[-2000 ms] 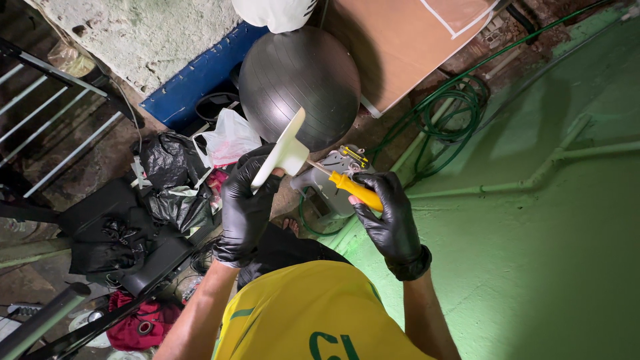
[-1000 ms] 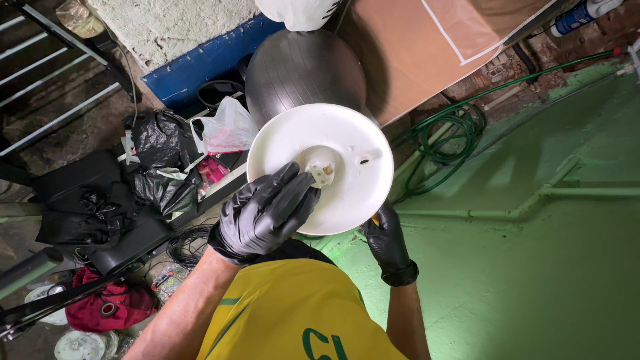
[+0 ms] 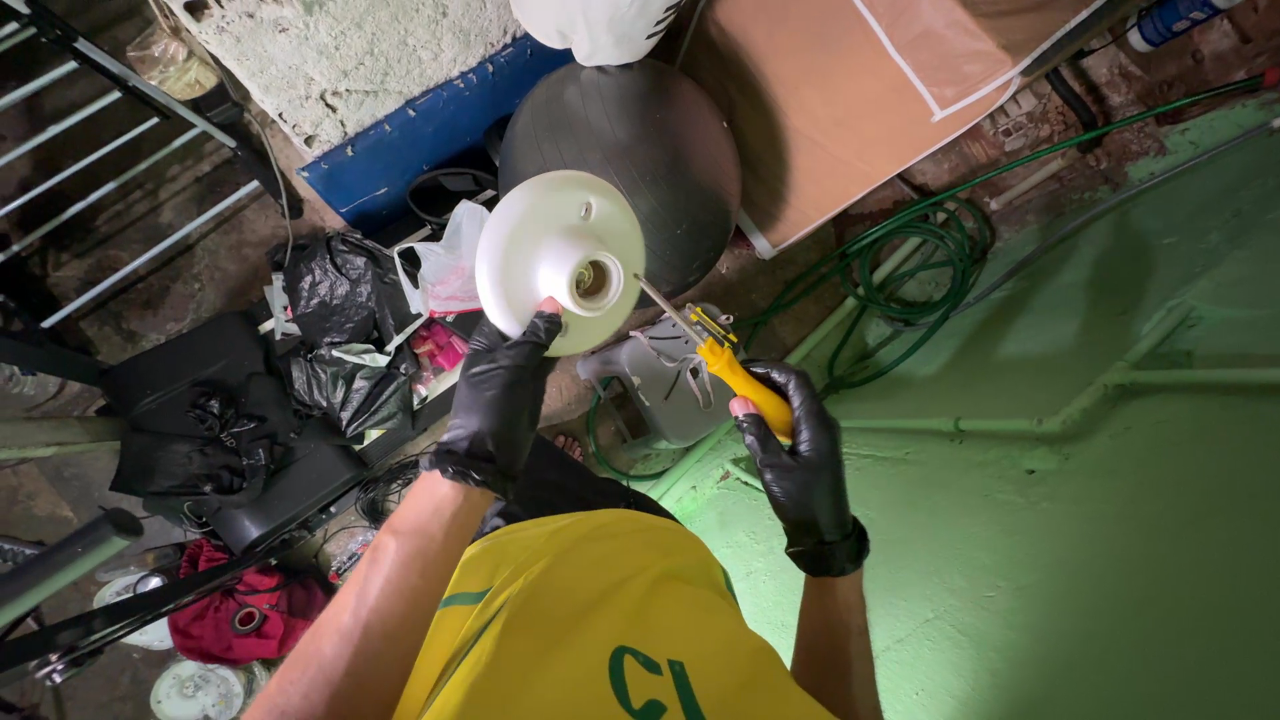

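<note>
A round white lamp holder (image 3: 530, 235) with a threaded socket in its centre is gripped at its lower edge by my left hand (image 3: 495, 395), in a black glove whose thumb tip is bare. The socket side faces me. My right hand (image 3: 800, 460), gloved the same way, holds a screwdriver (image 3: 745, 385) by its yellow handle. The screwdriver's shaft points up and left, its tip close to the holder's right rim; whether they touch I cannot tell. Behind the shaft, a yellow-handled tool (image 3: 712, 327) lies on a grey plastic stool (image 3: 655, 385).
A large dark exercise ball (image 3: 640, 160) stands beyond the holder. Black plastic bags (image 3: 345, 300) and a black case (image 3: 190, 400) lie left, with a red bag (image 3: 245, 600) below. A coiled green hose (image 3: 930, 290) and pipes run along the green wall (image 3: 1100, 540) at right. A metal ladder-like frame (image 3: 130, 170) stands upper left.
The lamp holder has turned from its back, with the terminal block showing, to its socket side. My right hand and screwdriver, mostly hidden behind it one second ago, are in plain view at its right.
</note>
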